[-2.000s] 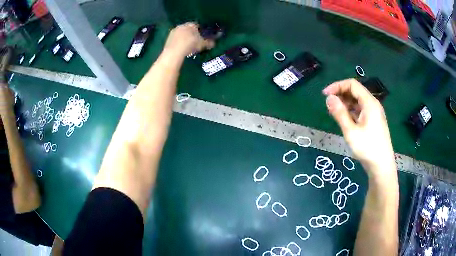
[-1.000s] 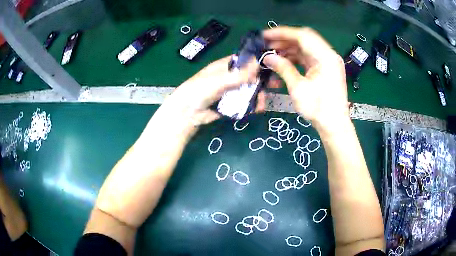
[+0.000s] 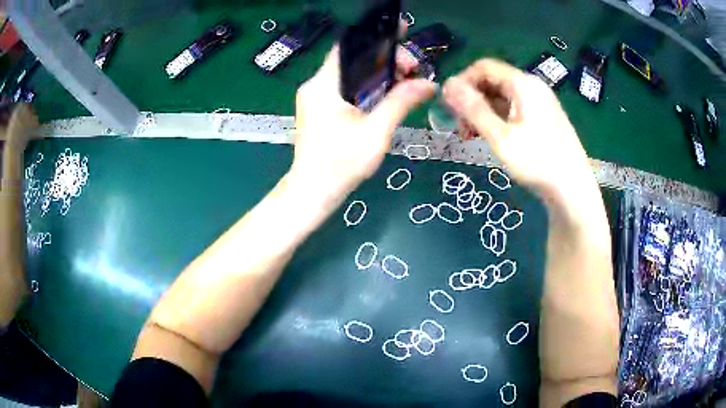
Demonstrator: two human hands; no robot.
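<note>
My left hand (image 3: 342,127) holds a black phone body (image 3: 368,56) tilted upright over the belt, its thumb reaching to the right. My right hand (image 3: 509,119) is just right of it, thumb and fingertips together on a blurred white ring (image 3: 441,119) that hangs at the fingertips. The ring is apart from the phone body. Many loose white rings (image 3: 394,266) lie on the dark green worktop below the hands. The hollow end of the held phone is too blurred to tell its parts.
Several phone bodies (image 3: 201,51) lie on the green belt (image 3: 151,88) beyond the metal strip (image 3: 255,129). A grey post (image 3: 80,68) stands at left, with a ring pile (image 3: 68,177) and another person's arm (image 3: 14,207). A clear parts tray (image 3: 677,295) is at right.
My left hand has brought a phone body from the belt, then raised and turned it. My right hand has taken a ring and moved apart from the phone. The view has shifted.
</note>
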